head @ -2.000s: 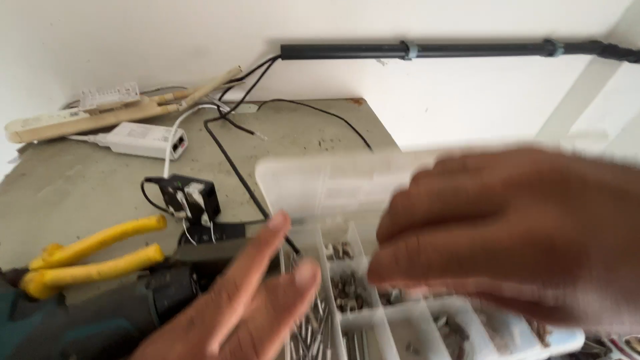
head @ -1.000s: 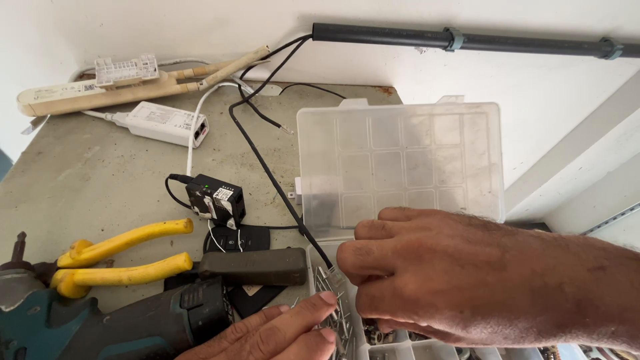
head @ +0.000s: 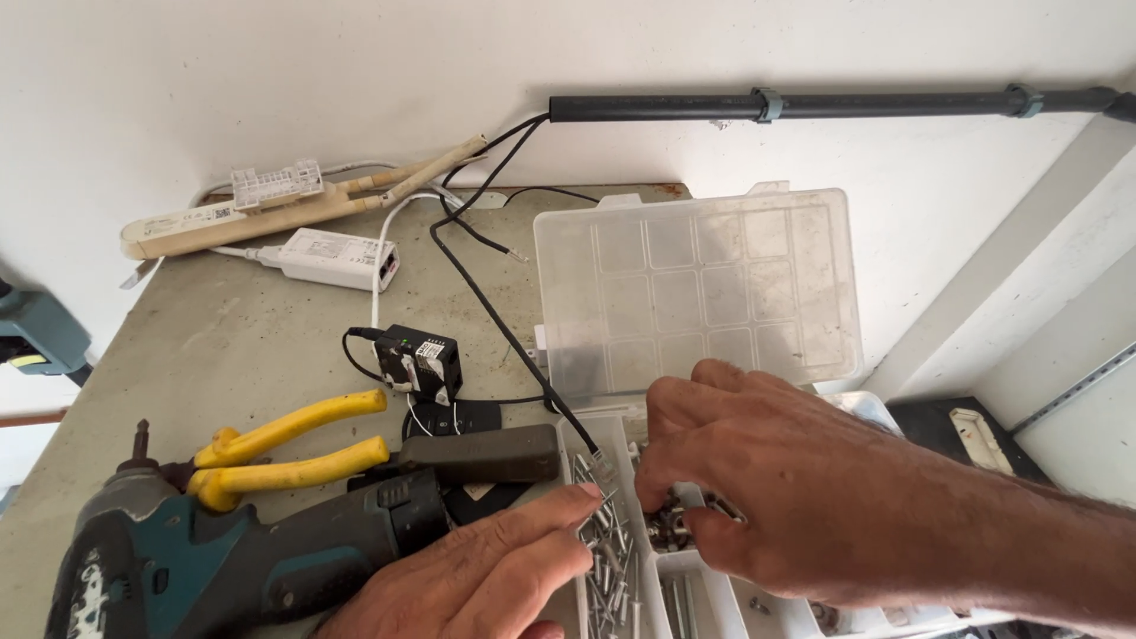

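Observation:
A clear plastic compartment organizer (head: 652,557) stands at the lower middle, its translucent lid (head: 701,293) raised behind it. My right hand (head: 772,479) reaches into a compartment of small metal hardware (head: 667,531), thumb and fingers curled around the pieces; whether it pinches one is hidden. My left hand (head: 497,568) rests at the organizer's left edge, fingertips over the long compartment of blind rivets (head: 612,559), with nothing seen in it. An Ethernet cable plug (head: 605,468) lies over the rivets.
At left lie a teal and black impact driver (head: 257,550) and yellow-handled pliers (head: 293,430). Behind are a small black powered box (head: 422,364), a white network adapter (head: 337,257) and a beige antenna unit (head: 240,226). Black conduit (head: 657,108) runs along the wall.
Two seconds ago my right hand was blurred above the compartments; now its fingers are down in one. My left fingertips have shifted slightly off the rivets since one second ago.

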